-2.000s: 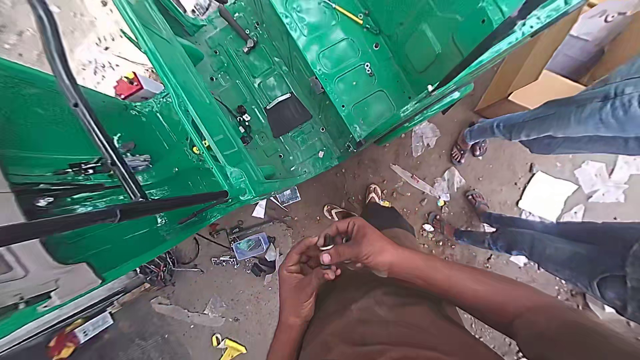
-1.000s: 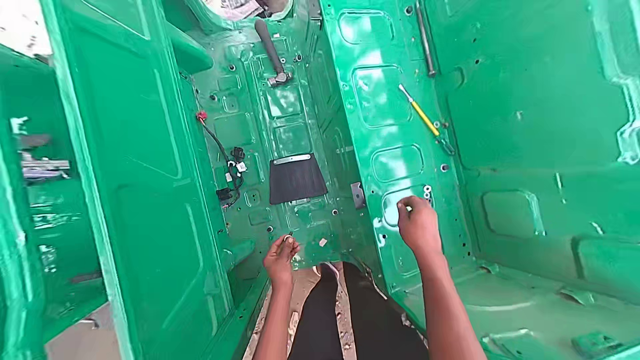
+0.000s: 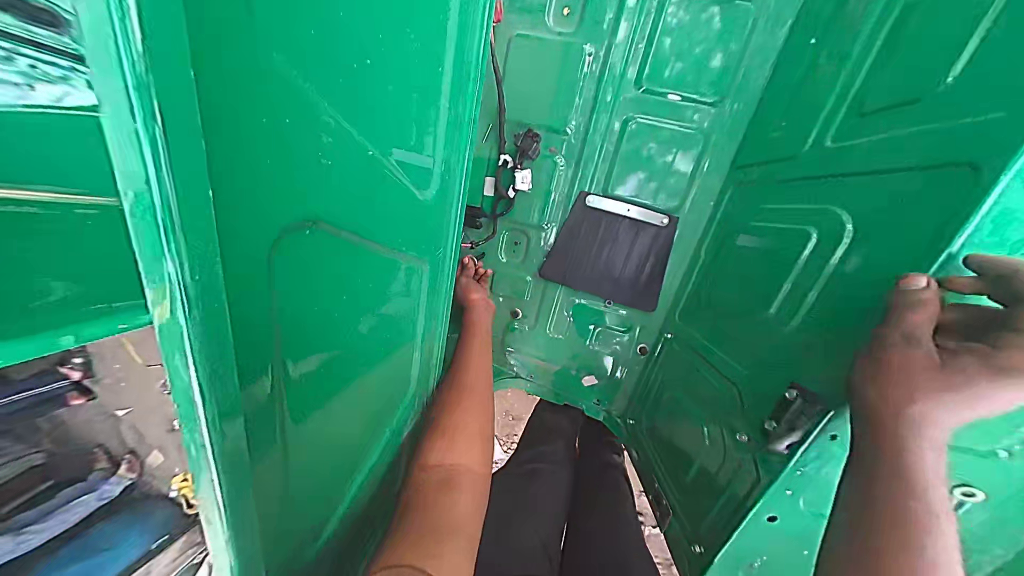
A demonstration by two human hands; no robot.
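My left hand (image 3: 474, 284) is down beside the inner edge of a green painted metal panel (image 3: 336, 200), just below a black wiring harness (image 3: 502, 172) with connectors. Its fingers are bent together; whether a small thing is between them cannot be told. On the green floor pan, to the right of that hand, lies a black rubber flap (image 3: 612, 256) with a metal strip along its top. My right hand (image 3: 936, 344) is at the right, over the edge of a raised green metal ledge, with its fingers partly spread and nothing visible in them.
A dark metal bracket (image 3: 794, 416) sits on the ledge's side, near my right wrist. Green walls rise on both sides of the floor pan. Past the left panel, another person's legs (image 3: 72, 504) and a yellow object (image 3: 184, 491) show on the ground.
The view has moved in closer to the green body. My hands were together two seconds ago and are now far apart; the left one has reached in beside the wiring.
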